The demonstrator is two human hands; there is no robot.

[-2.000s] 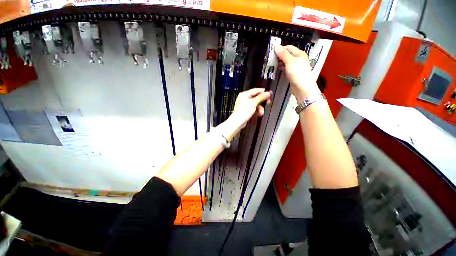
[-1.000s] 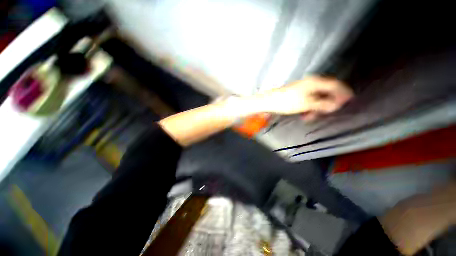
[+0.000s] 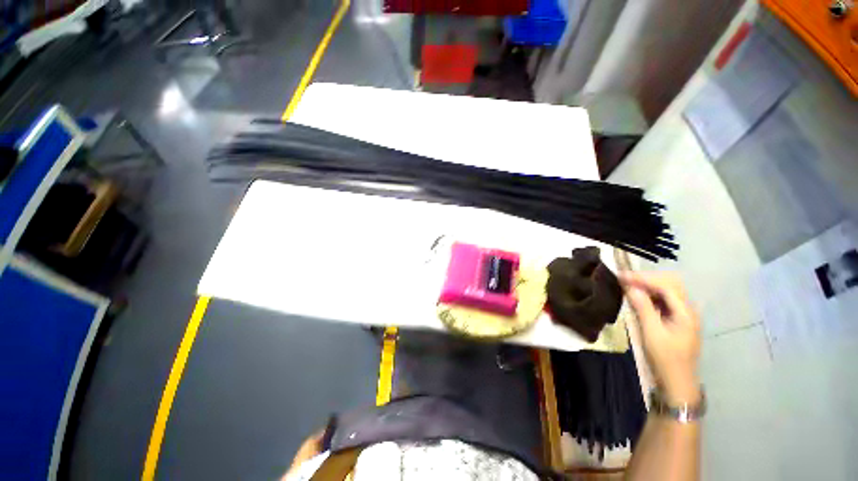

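My right hand (image 3: 666, 329) is at the right end of the white table, its fingertips at the right edge of a crumpled dark brown cloth (image 3: 584, 293). Its fingers are apart and nothing shows held in them. Left of the cloth, a pink box (image 3: 466, 276) with a black top opening sits on a cream-yellow disc (image 3: 480, 322). A thick bundle of black straps (image 3: 423, 180) lies across the table behind them. A small piece of skin of my left arm or hand (image 3: 303, 458) shows at the bottom edge, mostly cut off; its grip is hidden.
The white table (image 3: 310, 249) stands beside a pale panel (image 3: 729, 282) with taped papers. A wooden tray (image 3: 548, 404) with black strips (image 3: 597, 395) is below the table's right end. A blue-panelled rack (image 3: 42, 348) stands at the left. Yellow lines (image 3: 179, 385) mark the grey floor.
The view has turned from the orange rack with hanging strips to the white table. My right hand has left the hanging clip and is now by the cloth. My left hand has dropped almost out of view.
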